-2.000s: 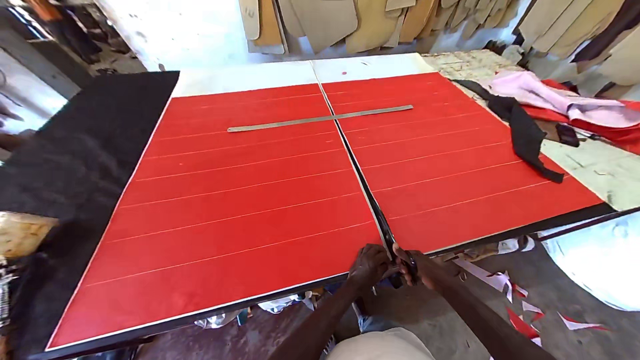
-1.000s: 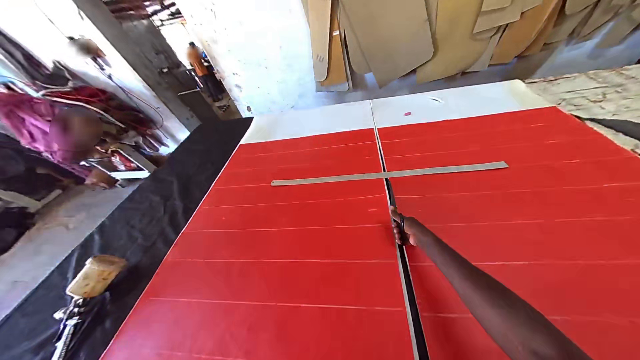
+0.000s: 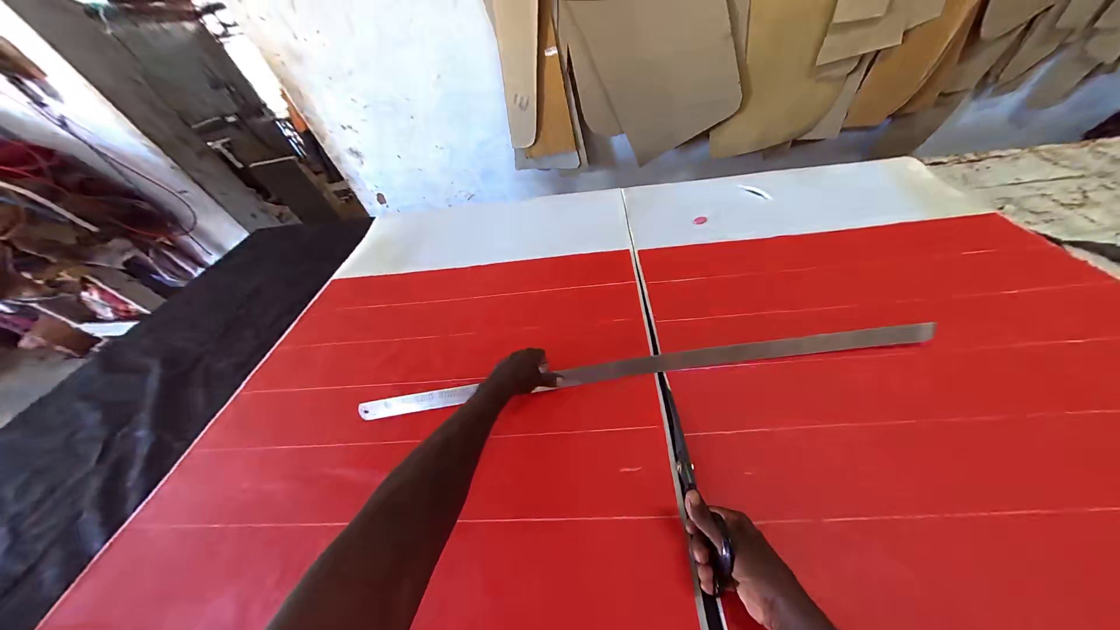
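Red sheet material (image 3: 560, 472) with pale ruled lines covers the table, split by a long dark gap. My right hand (image 3: 722, 556) grips the black handles of scissors (image 3: 682, 464), whose blades point away along the gap. A long metal ruler (image 3: 744, 353) lies crosswise over the gap. My left hand (image 3: 525, 371) is on the ruler left of the gap, its fingers at the ruler's edge; the grip is partly hidden by the hand itself. White material (image 3: 516, 229) shows beyond the red at the far edge.
Black material (image 3: 175, 350) lies along the left side. Cardboard pattern pieces (image 3: 656, 70) hang on the far wall. A worn, pale surface (image 3: 1050, 188) adjoins at the far right. Cluttered items (image 3: 79, 254) are beyond the left edge.
My left hand, out of view a second ago, is now at the ruler. The ruler has tilted, its left end nearer me. My right hand is now farther from the ruler, nearer me.
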